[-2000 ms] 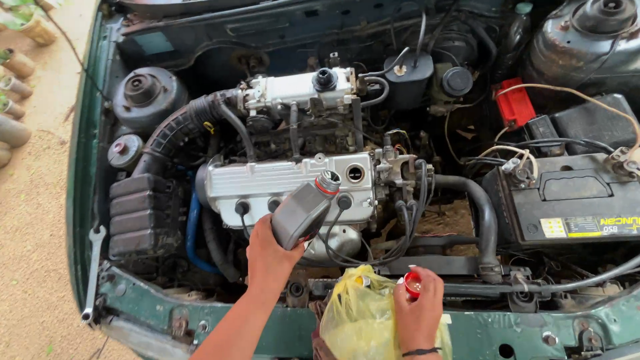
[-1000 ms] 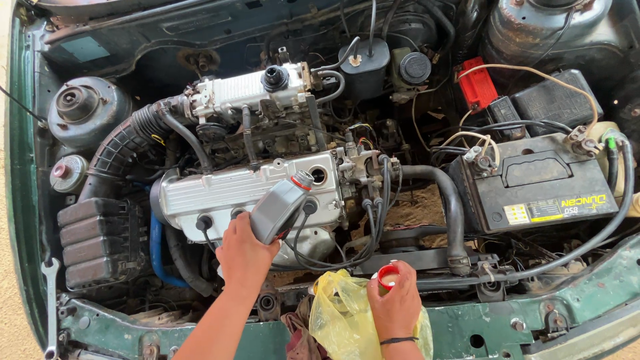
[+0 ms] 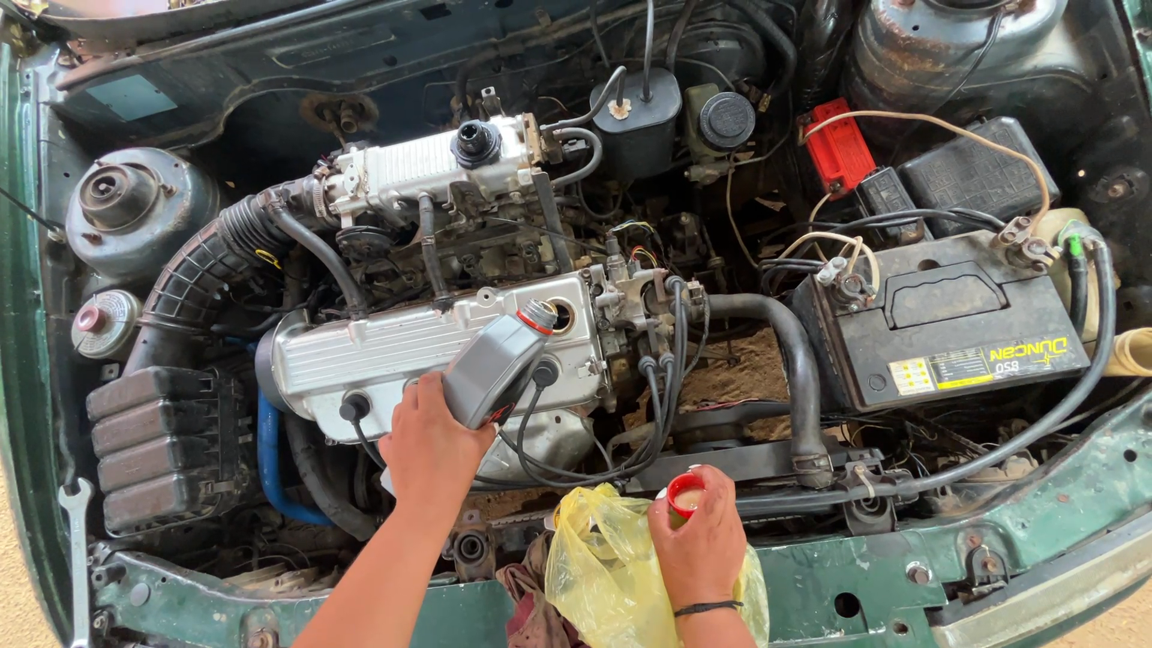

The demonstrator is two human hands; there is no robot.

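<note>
My left hand (image 3: 436, 445) grips a grey plastic oil bottle (image 3: 499, 360), tilted over the silver valve cover (image 3: 387, 360) of a car engine. The bottle's uncapped neck is beside the open, round oil filler hole (image 3: 562, 315); no stream of oil can be made out. My right hand (image 3: 702, 531) holds a red plastic cap (image 3: 686, 495) between thumb and fingers, its hollow side showing. Under and beside this hand lies a yellow plastic bag (image 3: 603, 567) on the front crossmember, with a dark reddish rag (image 3: 531, 603) at its left.
A Duncan battery (image 3: 945, 315) with cables stands at the right. Black spark plug leads (image 3: 661, 396) loop close to the bottle. A combination wrench (image 3: 79, 558) lies on the left edge of the bay, near a black ribbed air filter box (image 3: 166, 450). A thick radiator hose (image 3: 792, 360) curves at right of centre.
The view has shifted. The bottle stays tilted in my left hand close to the filler hole, and the red cap remains in my right hand.
</note>
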